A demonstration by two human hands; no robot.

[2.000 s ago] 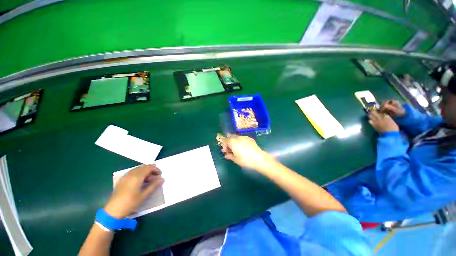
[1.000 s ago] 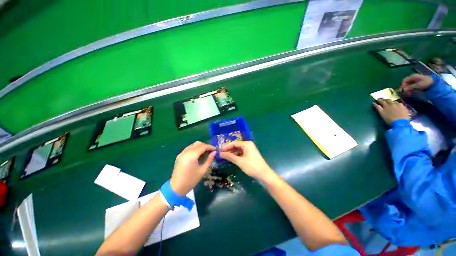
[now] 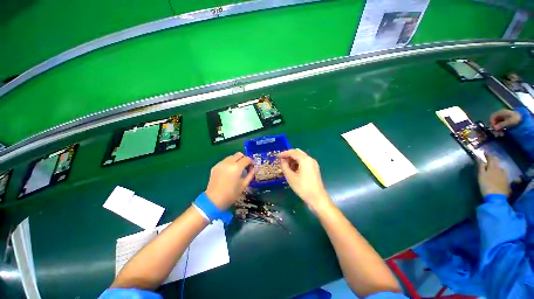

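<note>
A blue parts bin (image 3: 266, 141) holds many tiny beige-copper pieces (image 3: 268, 168). My left hand (image 3: 228, 180) is at the bin's left edge, thumb and fingers bent close together; whether it pinches a small piece cannot be told. My right hand (image 3: 302, 175) is at the bin's right side, its fingertips over the pieces; whether it holds one is too small to tell. A loose pile of dark and gold small components (image 3: 257, 210) lies on the bench just below the bin. A white adhesive sheet (image 3: 208, 248) lies partly under my left forearm.
Opened tablet units (image 3: 243, 120) lie in a row along the rail. A narrow white sheet (image 3: 133, 207) and long strips (image 3: 24, 257) lie left. A yellow-edged white sheet (image 3: 380, 155) lies right of the bin. Another worker's hand (image 3: 493, 177) is at a unit far right.
Since one second ago my hands have parted from meeting over the bin's front to its left and right sides. Earlier, my left hand was over the adhesive sheet and my right hand below the bin.
</note>
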